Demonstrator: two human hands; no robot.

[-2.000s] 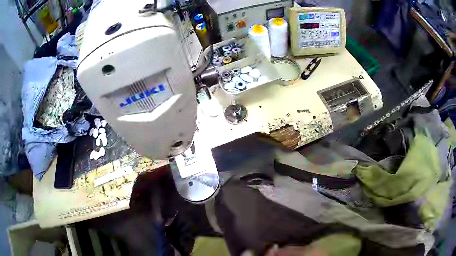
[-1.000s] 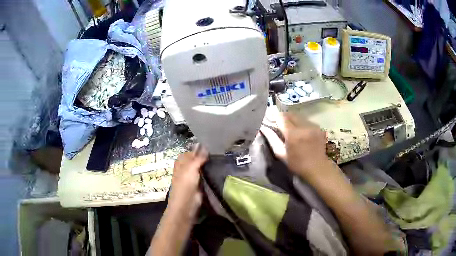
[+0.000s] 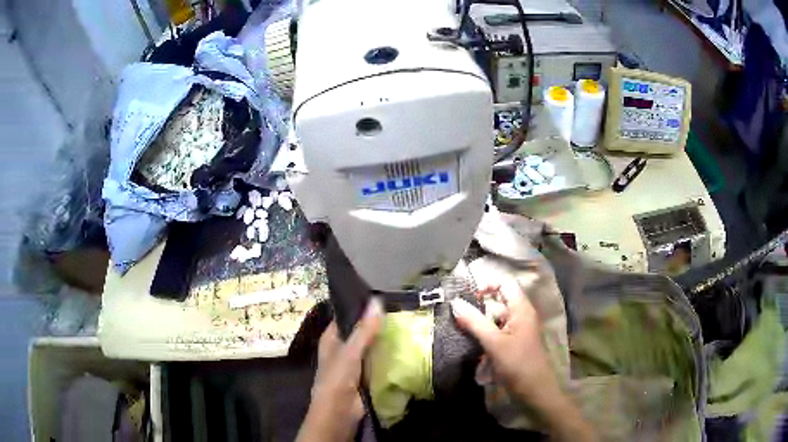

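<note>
A garment part with a lime-green panel (image 3: 401,358) and dark ribbed cloth (image 3: 454,347) lies under the sewing machine head (image 3: 393,164). The small metal work clamp (image 3: 431,296) rests on its dark upper edge. My left hand (image 3: 350,350) grips the cloth left of the green panel. My right hand (image 3: 501,324) holds the cloth just right of the clamp, thumb and fingers close together. The machine arm's end is hidden under the cloth.
At left are a blue bag of white pieces (image 3: 183,142), loose white pieces (image 3: 257,216) and a black phone (image 3: 175,262). Thread cones (image 3: 587,114), a parts tray (image 3: 562,181) and the control panel (image 3: 648,112) stand at right. Beige and olive cloth (image 3: 635,337) spreads lower right.
The garment part has been brought under the head and turned, its green panel now nearer the clamp. My right hand moved down beside the clamp, and my left hand moved slightly right and down.
</note>
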